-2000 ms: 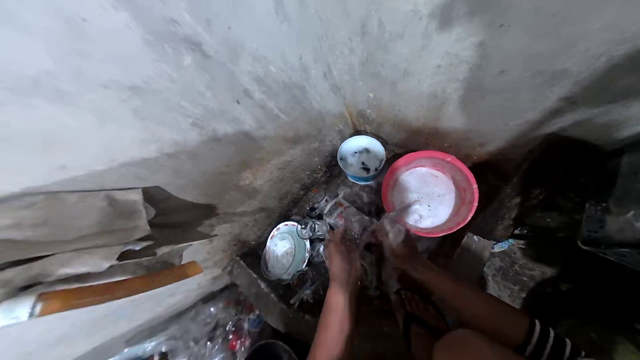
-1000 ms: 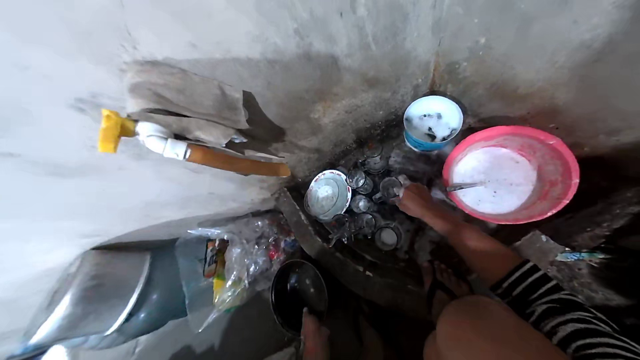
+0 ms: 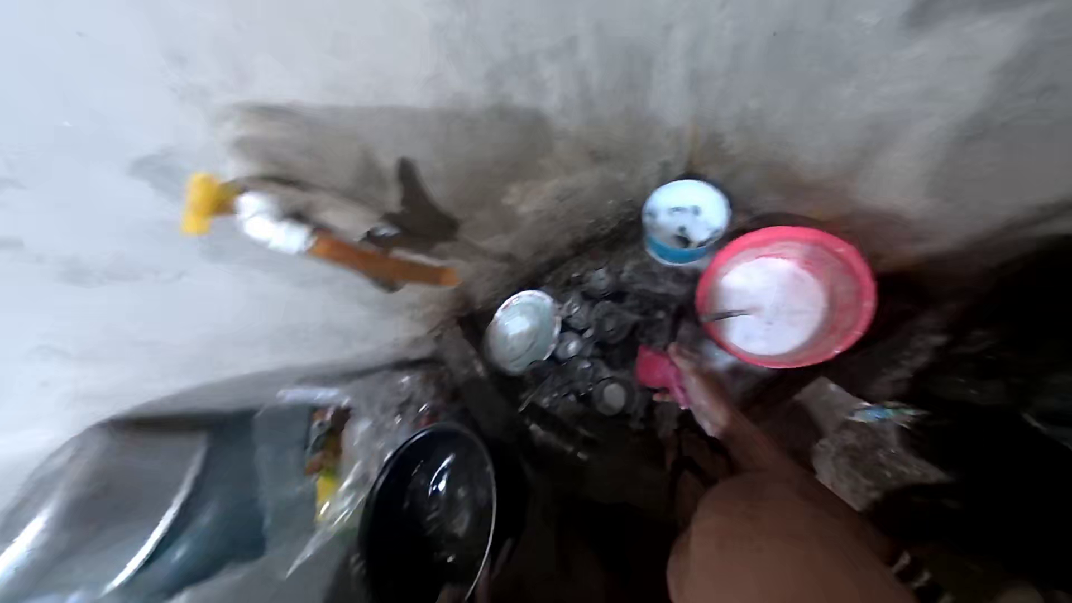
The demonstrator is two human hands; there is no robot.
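Note:
My right hand [image 3: 699, 394] is closed on a small pink plastic item [image 3: 660, 373], blurred and possibly a cup, above several wet glasses [image 3: 613, 395] on the dark floor. A pale bowl [image 3: 523, 332] lies left of the glasses. Beyond my right hand is a pink plastic basin [image 3: 858, 293] of white suds, with a handle of some utensil sticking out. Next to it stands a blue and white tub [image 3: 687, 222] holding foam and dark bits. Only a little of my left hand [image 3: 452, 593] shows at the near edge of a black basin [image 3: 429, 511]; its grip is unclear.
A tap with a yellow handle [image 3: 203, 203] and a brown hose [image 3: 381, 261] juts from the wall at left. A low curb [image 3: 473, 373] edges the wash area. Clear plastic bags [image 3: 377, 435] and a large metal vessel [image 3: 126, 494] are at lower left.
The pink item is now in my right hand; it was not seen there a second ago. Two seconds ago both hands were together over the glasses. The black basin has shifted left relative to the bowl.

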